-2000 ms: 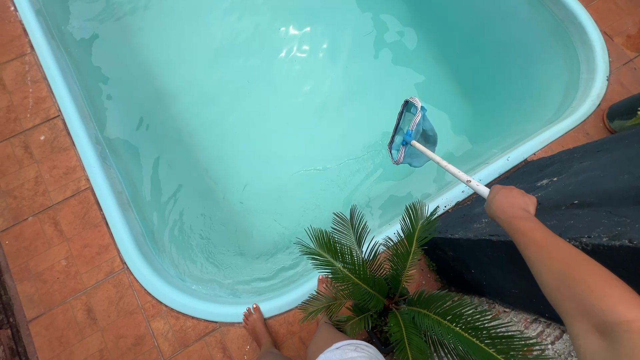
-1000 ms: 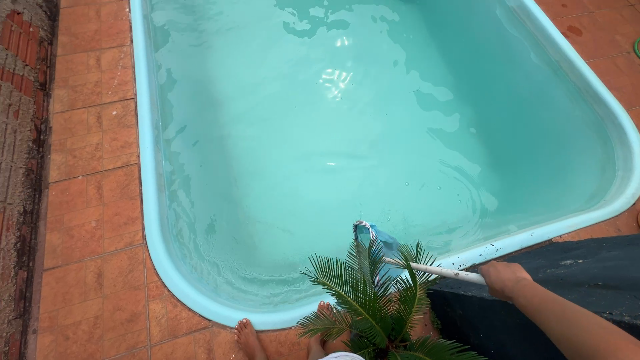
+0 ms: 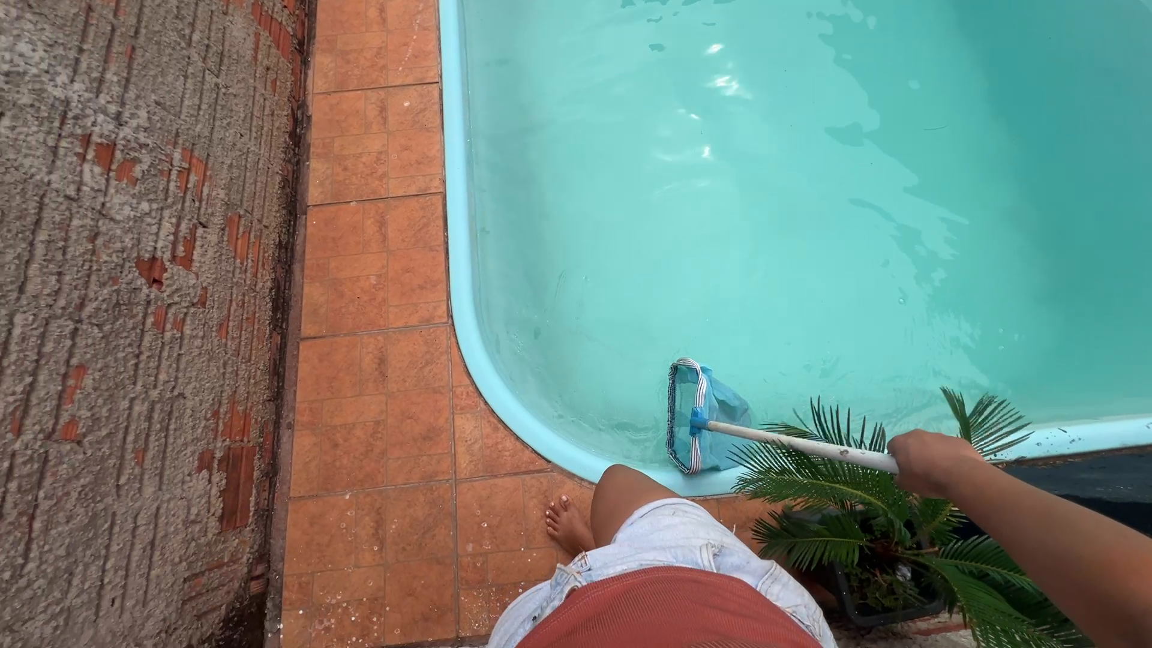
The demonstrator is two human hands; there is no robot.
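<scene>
My right hand (image 3: pixel 931 462) is closed around the white pole (image 3: pixel 801 442) of a pool skimmer net, at the right of the view above a potted palm. The blue mesh net (image 3: pixel 723 414) with its striped frame points left, over the near rim of the pool and the water beside it. Whether the net touches the water, I cannot tell. My left hand is out of view.
The light blue pool rim (image 3: pixel 504 405) curves round the near left corner. Orange floor tiles (image 3: pixel 378 396) run between it and a rough brick wall (image 3: pixel 144 297). A palm (image 3: pixel 828 486) in a dark pot (image 3: pixel 886 612) stands beside my legs. One bare foot (image 3: pixel 569 526) shows on the tiles.
The skimmer net was out over the water near the right side of the pool; my right hand has brought it back to the near rim. The view has turned left, showing more wall.
</scene>
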